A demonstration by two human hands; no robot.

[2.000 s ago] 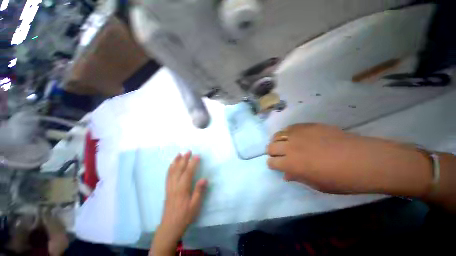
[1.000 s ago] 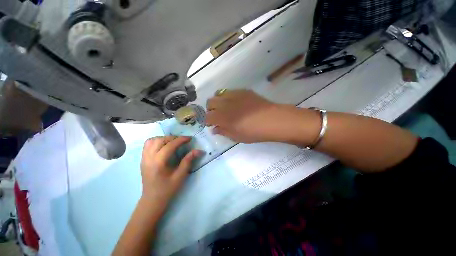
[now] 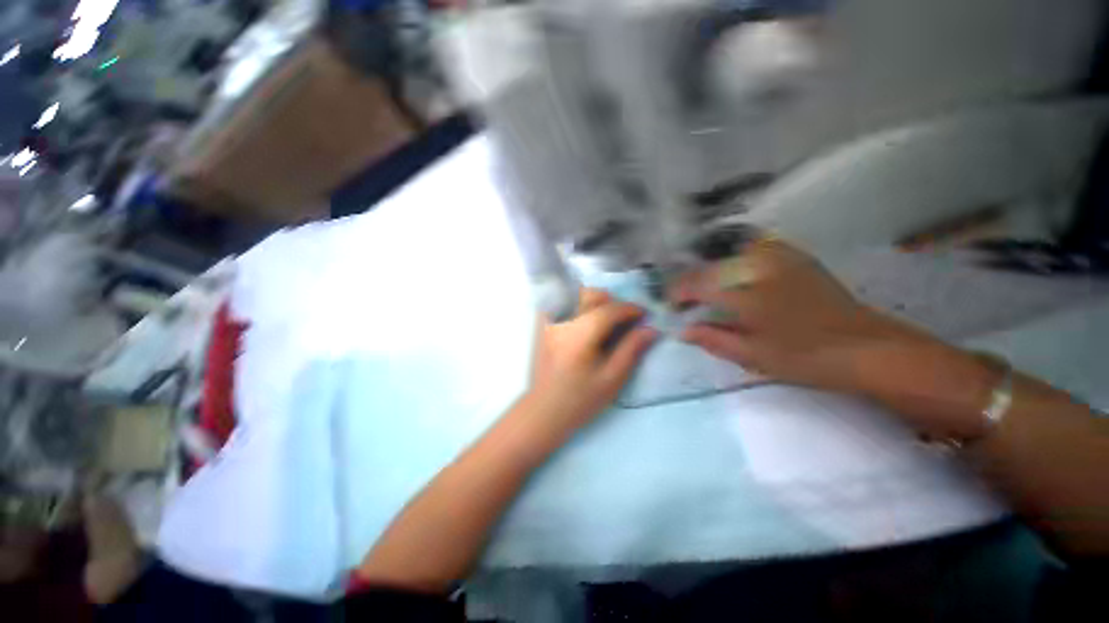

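Thin pale blue fabric (image 3: 584, 487) lies over the front of the white table and shows under and between both hands near the needle area. My left hand (image 3: 590, 353) is just left of the needle area, thumb and fingertips bent towards the fabric. My right hand (image 3: 772, 319) is just right of it, fingers bent down by the presser foot. The frame is blurred, so whether either hand pinches the cloth cannot be seen. The sewing machine head (image 3: 632, 110) stands above, and the lamp tube (image 3: 556, 292) hangs by my left fingers.
Blurred snips (image 3: 1034, 256) and a brown stick (image 3: 955, 229) lie right of the machine. A cardboard box (image 3: 298, 134) stands behind at the left. A red bin (image 3: 219, 377) shows at the table's left edge. A person's foot or limb (image 3: 110, 548) shows at lower left.
The view has swung left and back since one second ago. Both hands remain by the needle area. Compared with two seconds ago, my left hand has moved up and right from the flat cloth.
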